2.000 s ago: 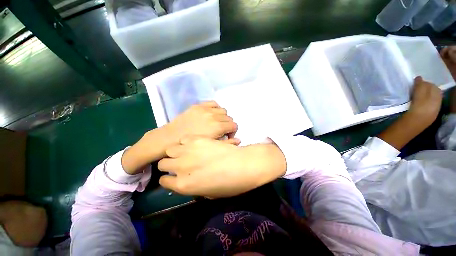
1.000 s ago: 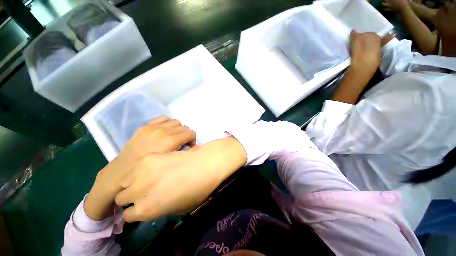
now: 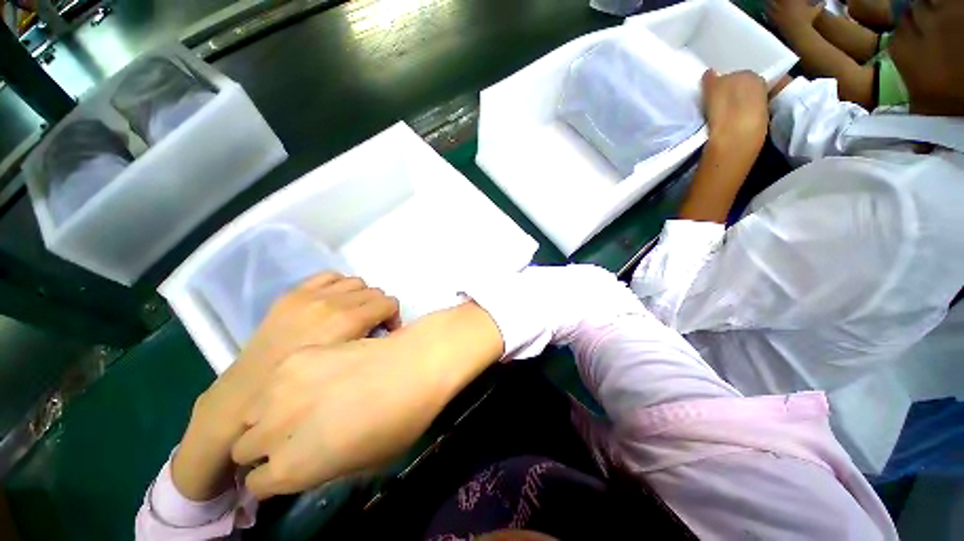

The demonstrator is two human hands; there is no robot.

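Note:
A white open foam box (image 3: pixel 449 227) sits in front of me on the green bench edge. A grey-blue wrapped product (image 3: pixel 254 277) lies at its left end. My left hand (image 3: pixel 317 317) lies over the box's near wall beside the product. Its fingers are curled, and what is under them is hidden. My right hand (image 3: pixel 344 407) lies crossed over my left hand and wrist, with its back up. Its bent fingers are slightly apart at the left wrist, and I see no object in it.
A white box (image 3: pixel 169 174) with two rounded grey shapes stands at upper left beside the dark conveyor (image 3: pixel 391 53). At right, a neighbour's hand (image 3: pixel 737 106) is on another white box (image 3: pixel 529 159) holding a wrapped product (image 3: pixel 631 106). That person's white sleeve is close to my right arm.
The view has swung right, so my box, the filled box and my hands appear farther left. More of the neighbour shows. My hands stay crossed at the box's near wall.

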